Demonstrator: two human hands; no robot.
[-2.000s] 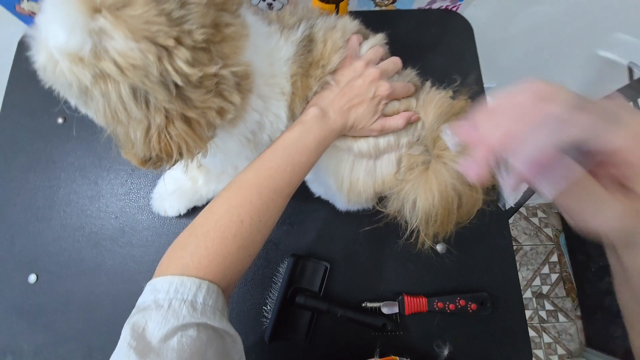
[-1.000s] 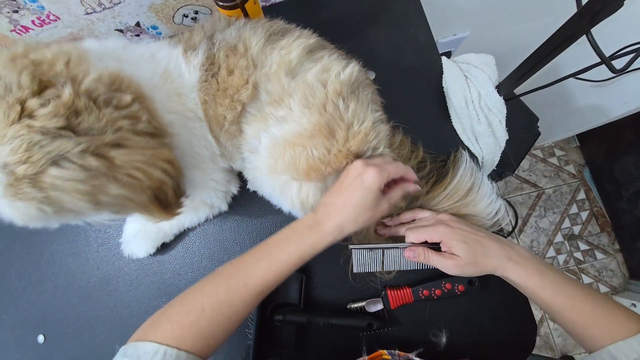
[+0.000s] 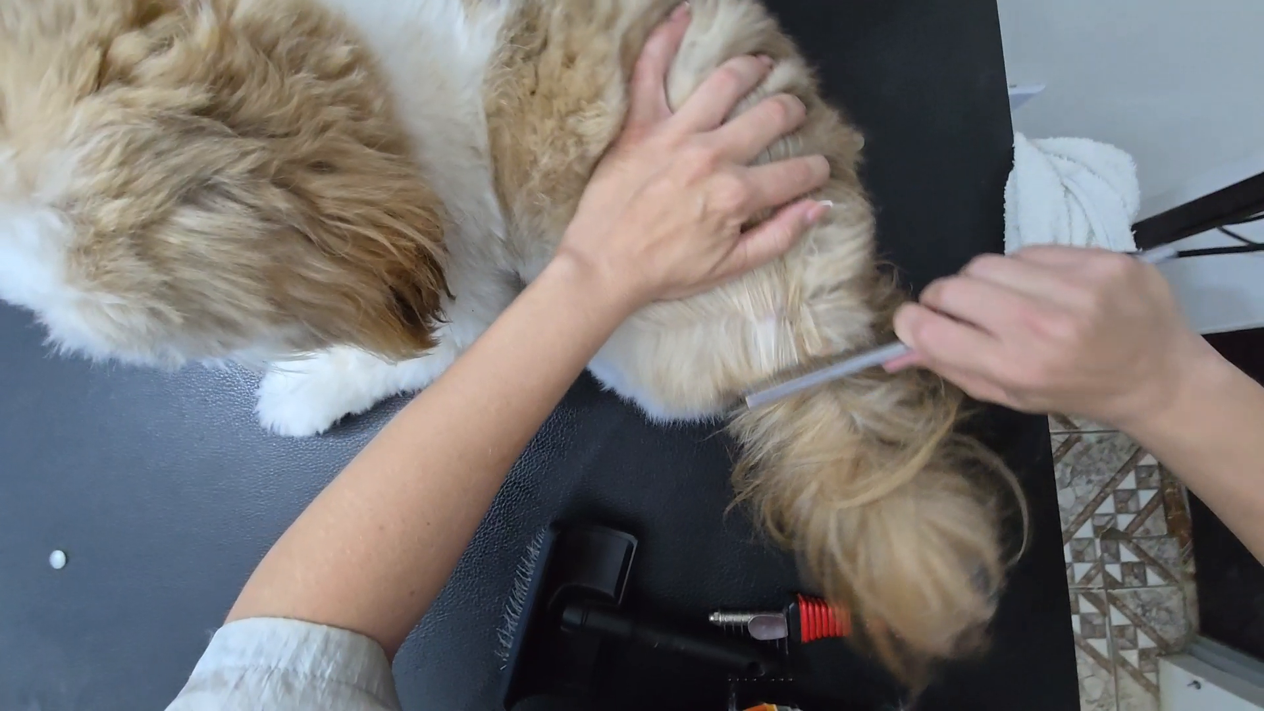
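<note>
A tan and white long-haired dog [image 3: 553, 128] is on a black padded table [image 3: 148, 474], its head at the left and its tail [image 3: 889, 513] at the right. My left hand [image 3: 711, 178] lies spread on the fur of its back, holding no tool. In my right hand [image 3: 1047, 331] is a metal comb [image 3: 825, 375], edge-on to the view, its front end against the fur by the hindquarters, just above the fluffy tail. The comb's teeth are hard to make out. Fur hides part of a red and black handled grooming tool [image 3: 820, 619].
A black slicker brush [image 3: 583, 573] with wire bristles lies near the front of the table. A white towel [image 3: 1071, 193] is at the right edge, beside a black bar [image 3: 1200, 209]. Patterned floor tiles [image 3: 1121, 523] show at the lower right.
A second ago both hands were together near the tail with the comb below them. My left hand is now spread on the back, and my right hand has moved up with the comb.
</note>
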